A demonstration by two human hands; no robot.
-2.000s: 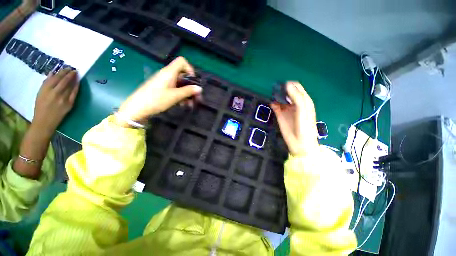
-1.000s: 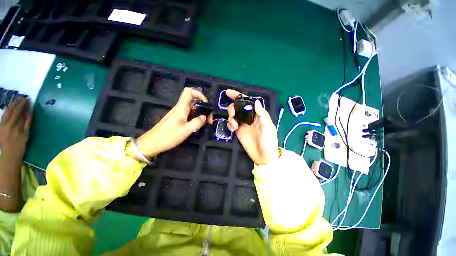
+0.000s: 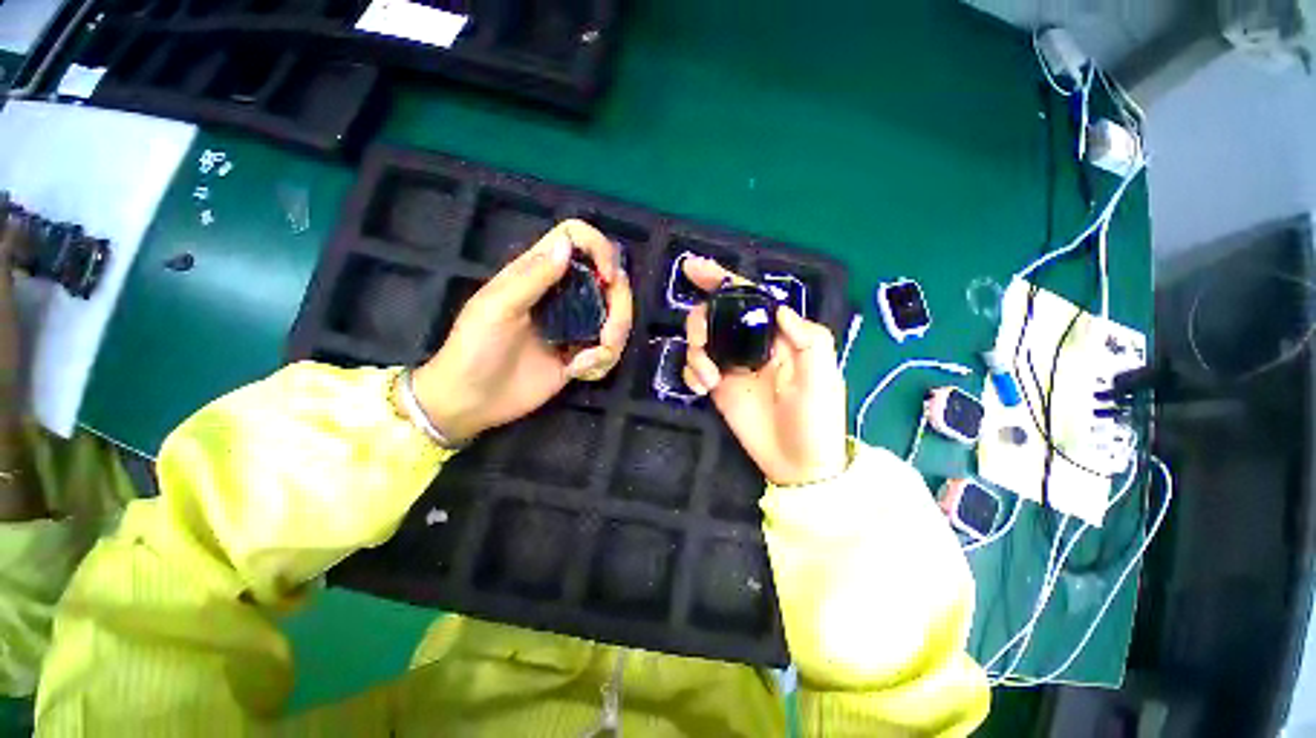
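Note:
My left hand [image 3: 523,329] holds a dark watch unit [image 3: 572,306] between thumb and fingers over the black foam tray [image 3: 537,552]. My right hand [image 3: 768,378] holds another dark watch unit [image 3: 740,326] upright by its sides, its glossy face showing a small reflection. The two units are apart. Behind my right hand, several pale-rimmed watch units [image 3: 671,366] sit in tray pockets, partly hidden by my fingers. A tiny white bit [image 3: 437,516] lies in a lower left pocket.
At right, a pale watch unit [image 3: 905,309] and two pinkish ones [image 3: 955,414] lie on the green mat near a white power strip [image 3: 1051,389] with tangled cables. More foam trays [image 3: 491,55] stand behind. At left, a neighbour's arm and dark units on a white sheet [image 3: 137,166].
My hands came together over the tray from farther apart, each with a dark unit. Since one second ago, my left hand has turned its unit, showing more of its dark surface. The view has shifted.

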